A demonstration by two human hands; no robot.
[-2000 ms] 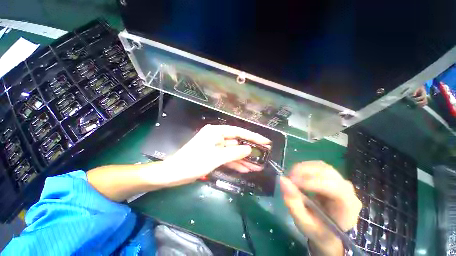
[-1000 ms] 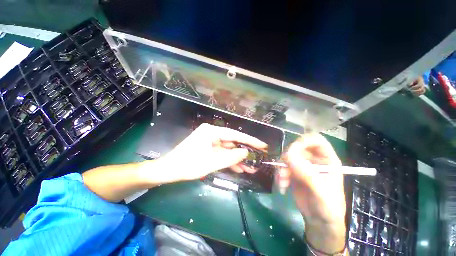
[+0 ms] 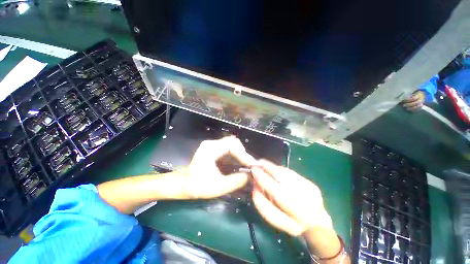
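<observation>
My left hand [image 3: 216, 172] and my right hand [image 3: 286, 198] meet fingertip to fingertip over the flat black machine [image 3: 180, 136]. Between the fingertips they pinch a small dark module [image 3: 249, 174], of which only a thin edge shows; the fingers hide the rest. No tweezers or pen-like tool can be seen in my right hand, whose palm is turned out of sight. The machine's front edge lies partly under my hands.
A clear guard [image 3: 227, 105] hangs under a large dark panel [image 3: 247, 46] beyond my hands. A left blister tray [image 3: 77, 121] holds many parts. A right blister tray [image 3: 391, 206] lies to the right. A black cable [image 3: 253, 240] runs towards me. Another person's hand [image 3: 414, 100] shows at upper right.
My right hand has moved left against my left hand's fingertips. The pale stick-like tool seen in it a second ago is out of sight. The view has shifted, showing more of the dark panel.
</observation>
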